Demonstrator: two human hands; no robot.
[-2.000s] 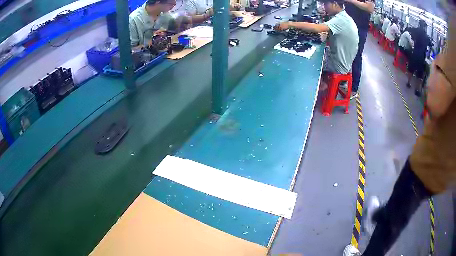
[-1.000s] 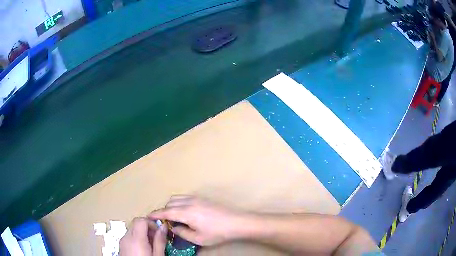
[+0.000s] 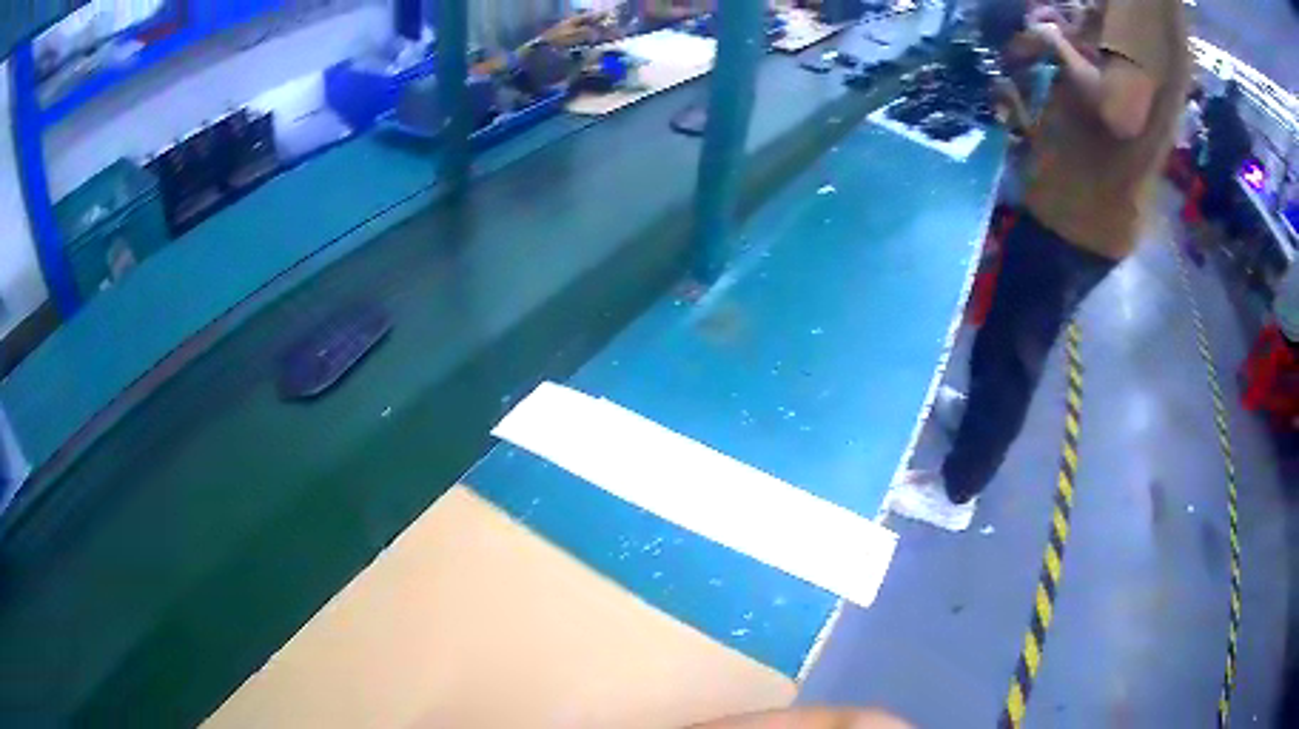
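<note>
No hand shows. A blurred sliver of skin, probably my right forearm, is cut off by the bottom edge. The tan cardboard mat lies at the lower left of the bench, and what is under my hands is out of the picture. A long white strip lies across the teal bench beyond the mat. A dark flat oval piece lies on the dark green belt at the left.
Green posts rise beside the belt. Black parts lie piled on a white sheet at the bench's far end. A person in a brown top stands right of it. Blue racks are at upper left, and striped floor lines at right.
The view has swung up and along the bench, so my hands, the small unit, the white pads and the blue bin have left the picture. The brown-topped person is farther up the aisle.
</note>
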